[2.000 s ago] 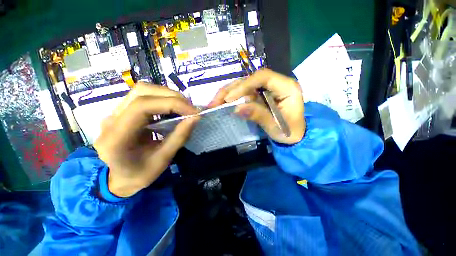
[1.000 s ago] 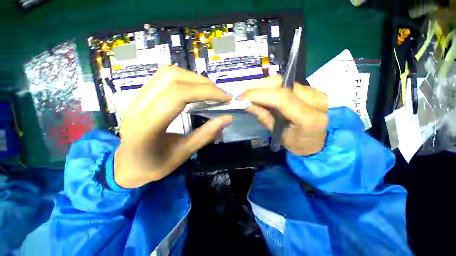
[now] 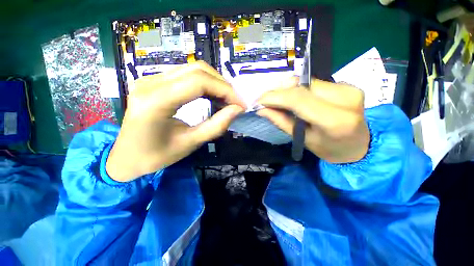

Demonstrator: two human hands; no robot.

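A pale grey sheet (image 3: 264, 128), which looks like a sticker sheet, hangs tilted under my fingertips, above the near part of the right tablet (image 3: 266, 67). My left hand (image 3: 169, 117) pinches thumb and index finger at its upper left edge. My right hand (image 3: 325, 114) pinches beside it, the fingertips of both hands almost touching; a tiny white bit shows between them. Silver tweezers (image 3: 300, 136) stay in my right hand, between the fingers, tips up and away from the sheet. The left tablet (image 3: 163, 44) lies partly hidden behind my left hand.
The tablets lie on a black tray (image 3: 320, 47). A crinkled silver sheet with red specks (image 3: 78, 78) is at left, a blue object (image 3: 14, 114) beyond it. White papers (image 3: 366, 78) lie right of the tray. A scrap pile (image 3: 457, 104) is at far right.
The view has shifted, so the tablets appear farther right. The sheet has gone from between both hands' grips to lower under the fingertips. My left thumb and index finger, apart one second ago, have closed.
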